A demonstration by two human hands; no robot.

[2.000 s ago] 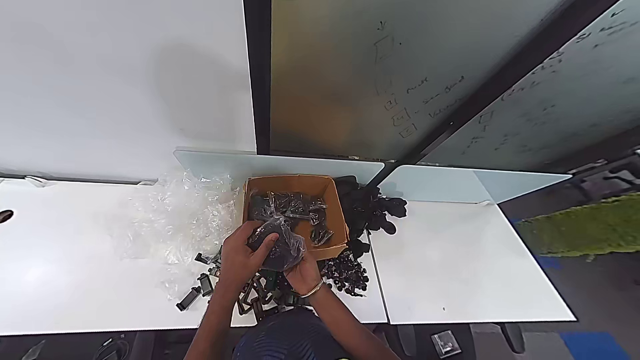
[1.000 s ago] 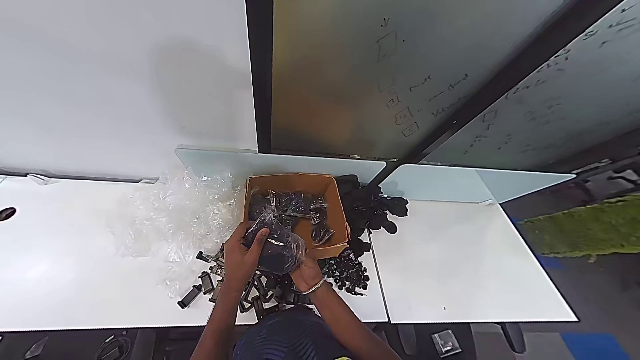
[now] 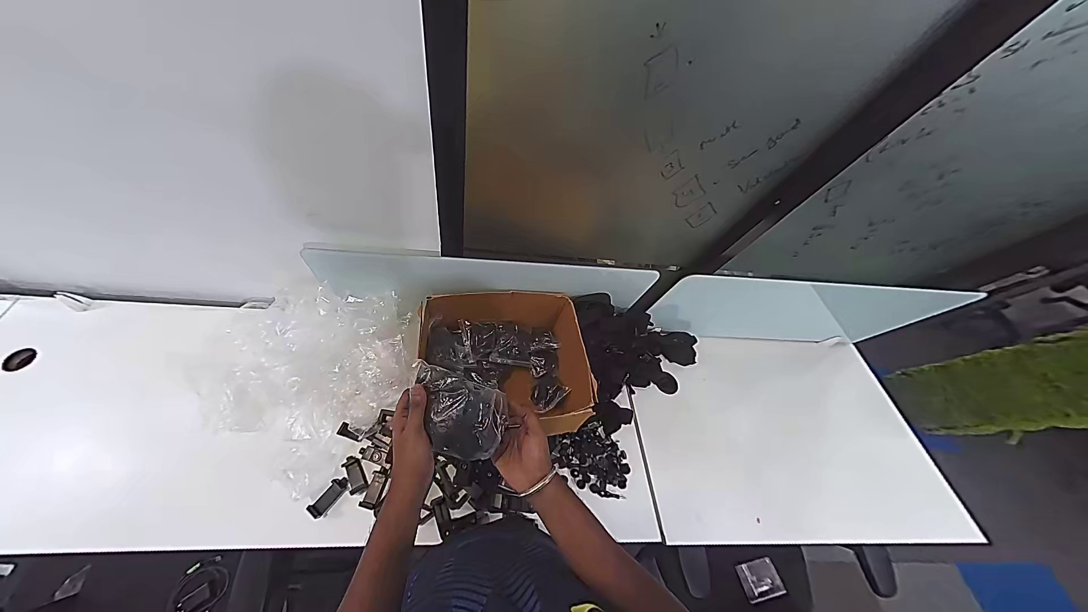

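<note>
A dark item in a clear plastic bag (image 3: 465,418) is held between both hands over the front edge of an open cardboard box (image 3: 581,361). My left hand (image 3: 413,438) grips the bag's left side, thumb on top. On its right side, my right hand (image 3: 524,450), with a bracelet at the wrist, has its fingers closed on the plastic. Inside the box lie several more dark items in clear wrapping (image 3: 501,342). What exactly the wrapped items are cannot be told.
Crumpled clear plastic bags (image 3: 319,365) cover the white table left of the box. Black clamp-like parts (image 3: 357,476) lie in front, small black pieces (image 3: 595,459) front right, and black items (image 3: 637,348) right of the box. A low glass divider (image 3: 510,274) stands behind.
The bagged item stays in both hands. Its plastic now lies spread over it, and the right hand has moved up along its right side.
</note>
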